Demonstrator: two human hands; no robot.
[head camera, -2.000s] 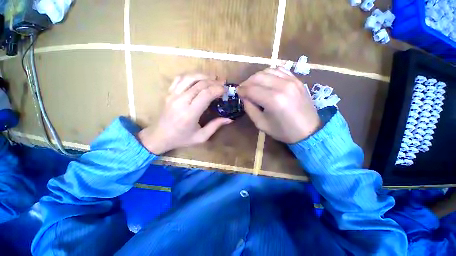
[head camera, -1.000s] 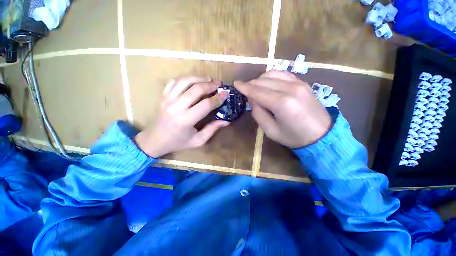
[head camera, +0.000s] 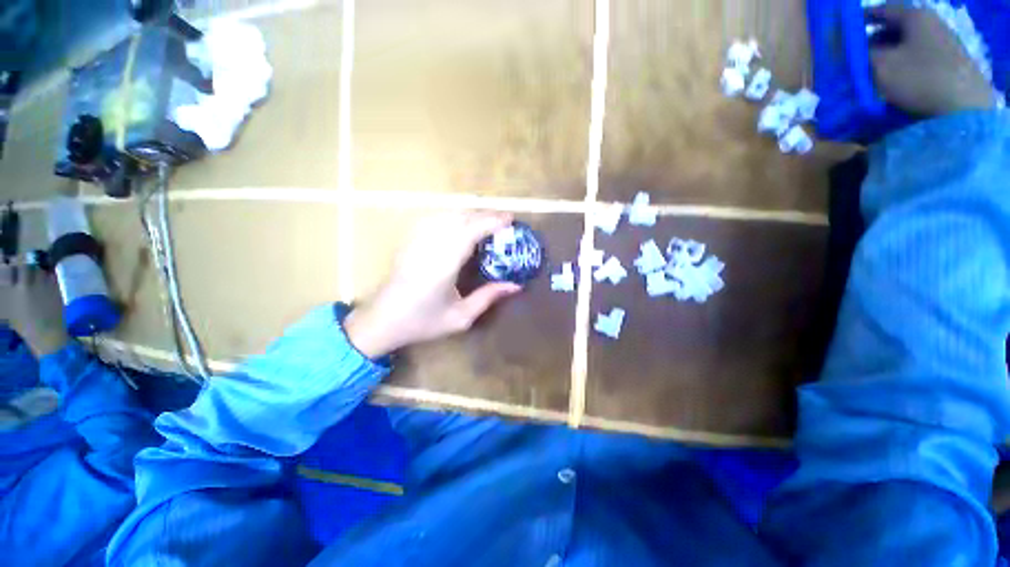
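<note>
My left hand holds a dark round dish by its left side, thumb below and fingers above; shiny bits and a small white piece show in it. My right hand is at the blue parts bin at the upper right, over its white parts, with a small dark thing at the fingertips; whether it grips anything is unclear. Loose white plastic housings lie on the bench right of the dish, several apart and others in a cluster.
More white parts lie beside the bin. A control box with dark knobs, a white crumpled tissue and grey cables are at the left. Another person's hand is near a cylindrical tool. My right sleeve hides most of the black tray.
My right hand has left the round dish and moved up right to the blue bin. My left hand stays on the dish. The view has shifted, and more loose white pieces show beside the dish.
</note>
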